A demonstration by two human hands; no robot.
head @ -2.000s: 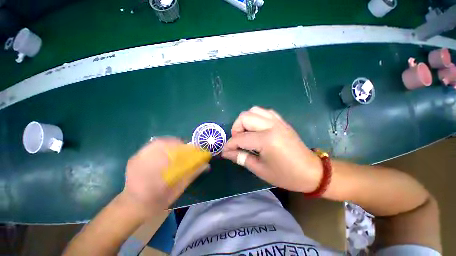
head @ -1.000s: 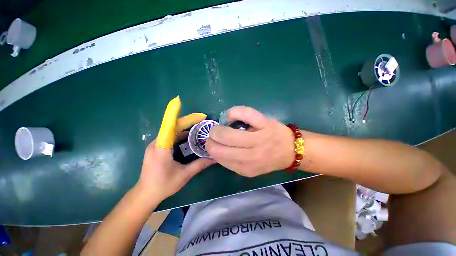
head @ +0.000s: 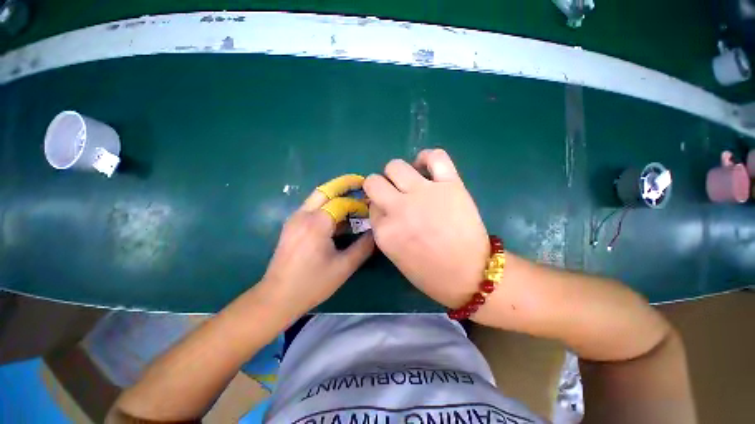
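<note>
My left hand (head: 319,240) wears yellow finger cots on two fingers. It is closed around a fan housing (head: 359,224), of which only a small whitish part shows between the hands. My right hand (head: 430,228) lies over the housing from the right, back of the hand up, with its fingertips against or on it. Its fingers hide most of the housing and whatever else it may hold. Both hands are together over the dark green worktop (head: 232,124), near its front edge.
A pale housing (head: 83,142) lies at left. A motor-fan unit (head: 646,185) with red and black wires stands at right, with a pink housing (head: 728,180) beyond. A white rail (head: 331,35) crosses behind; small units lie on the green conveyor (head: 480,10). Cardboard shows below the edge.
The view has shifted. The housing's spoked grille, visible before, is now covered by my hands. My left fingers, extended a second ago, have curled around it. The right hand's dark piece is no longer visible.
</note>
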